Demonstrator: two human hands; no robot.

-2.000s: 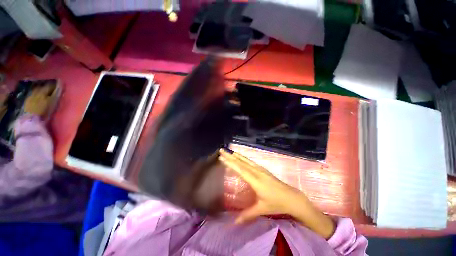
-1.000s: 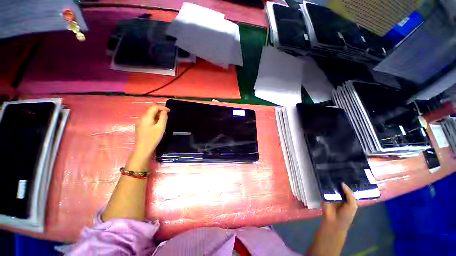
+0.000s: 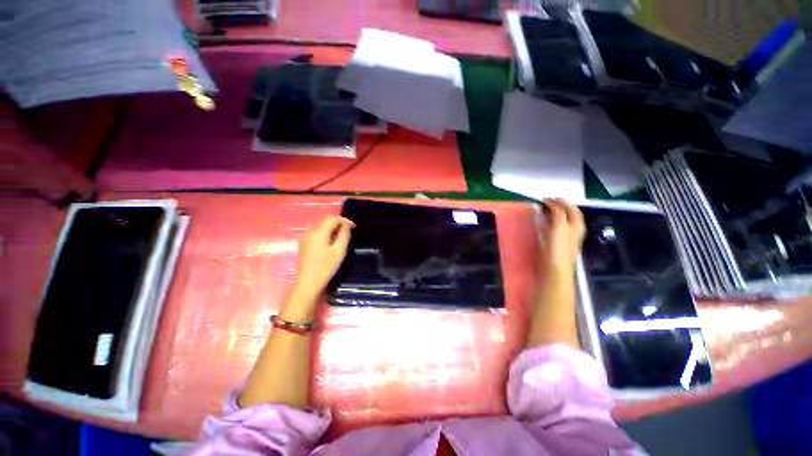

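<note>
A black glossy tablet (image 3: 423, 254) with a small white label lies flat in front of me, with edges of more than one slab at its near side. My left hand (image 3: 325, 249) touches its left edge, fingers curled over the corner. My right hand (image 3: 563, 224) is at the upper left corner of the right tablet stack (image 3: 637, 285), where a black tablet lies on white foam. Its fingertips are at the edge; whether they grip the tablet or the foam I cannot tell.
A tablet stack (image 3: 102, 294) with white foam lies at the left. Another layered stack (image 3: 743, 223) stands at the far right. White foam sheets (image 3: 539, 147) lie on the green mat behind. Dark slabs (image 3: 307, 111) lie on the red mat. A hanging sheet (image 3: 89, 49) is at the upper left.
The tablet my right hand held at its near end now lies squarely on the right stack. My right hand has moved to that stack's far left corner. My left hand stays at the middle tablet.
</note>
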